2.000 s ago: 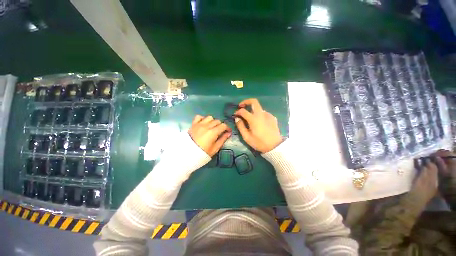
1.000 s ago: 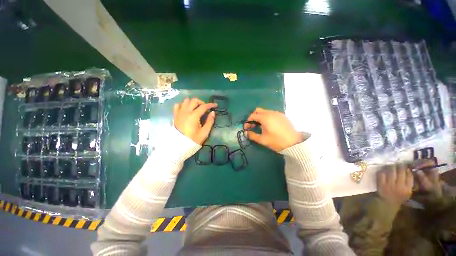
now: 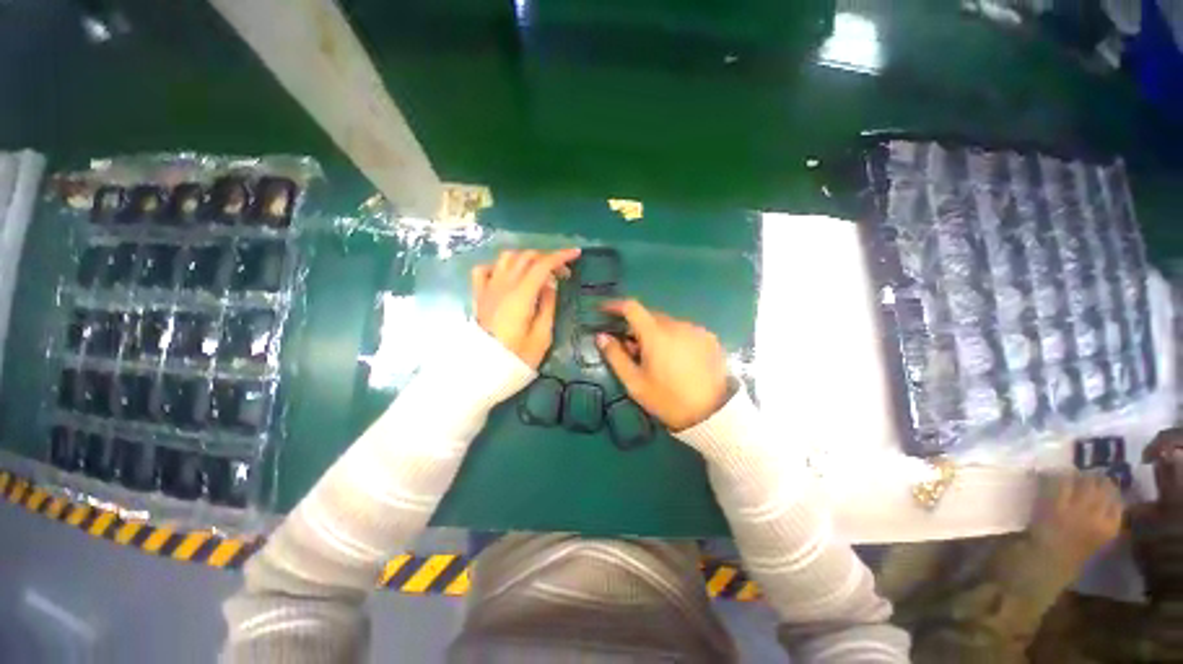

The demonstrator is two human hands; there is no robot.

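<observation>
Several black rounded-square frames lie on the green mat [image 3: 493, 486]. Three are in a row near me: a left one [image 3: 540, 418], a middle one [image 3: 584, 426] and a tilted right one [image 3: 631, 442]. One more frame [image 3: 598, 285] lies farther up, with my left hand [image 3: 516, 305] beside it, its index fingertip at the frame's left corner. My right hand [image 3: 664, 366] has its thumb and fingers at another dark frame [image 3: 590, 345] in the middle of the group, its fingers hiding part of it. Whether it is gripped or only touched is hard to tell.
A clear blister tray of black parts [image 3: 169, 311] lies at left. A dark-edged, shiny tray [image 3: 1018, 292] lies at right. A white sheet [image 3: 817, 337] bears gold-coloured bits [image 3: 934, 483]. A pale post [image 3: 337, 97] stands at back left. Another person's hands [image 3: 1083, 509] are at lower right.
My right hand has moved left from the group's right side to its middle, taking a frame there. My left hand stays near the upper frame. The view has shifted slightly.
</observation>
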